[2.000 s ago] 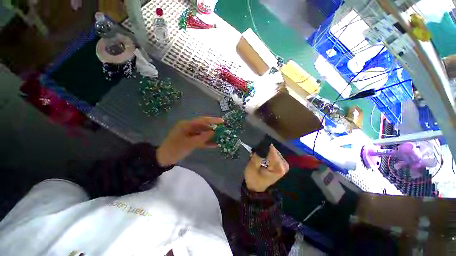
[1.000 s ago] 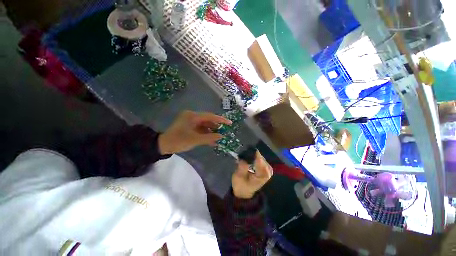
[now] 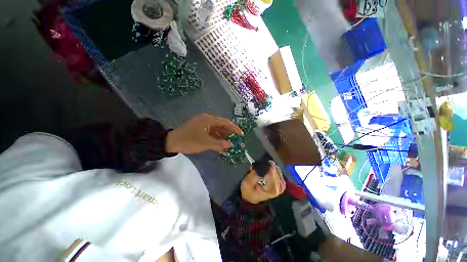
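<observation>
My left hand (image 3: 205, 134) has its thumb and fingertips around a small green circuit board (image 3: 235, 139) at the edge of the working group. My right hand (image 3: 262, 184) grips a handheld tool with a dark cap (image 3: 261, 166); its narrow pale tip points up and left at the boards. The group of green boards (image 3: 234, 154) lies on the grey mat (image 3: 205, 174) between and below my fingers. A larger tangled pile of green boards (image 3: 177, 75) lies on the mat farther up and left. Fine detail at the tool tip is blurred.
An open cardboard box (image 3: 294, 140) stands just right of the boards. A perforated white tray (image 3: 220, 48) holds red-wired parts (image 3: 256, 88). A tape roll (image 3: 152, 14) and a crumpled white tissue (image 3: 176, 41) lie at the upper left. A pale boxy item (image 3: 305, 217) is at the lower right.
The view has shifted, so the bench items sit differently in the picture. My left fingertips have closed in on a board. My right hand still holds the tool by the boards.
</observation>
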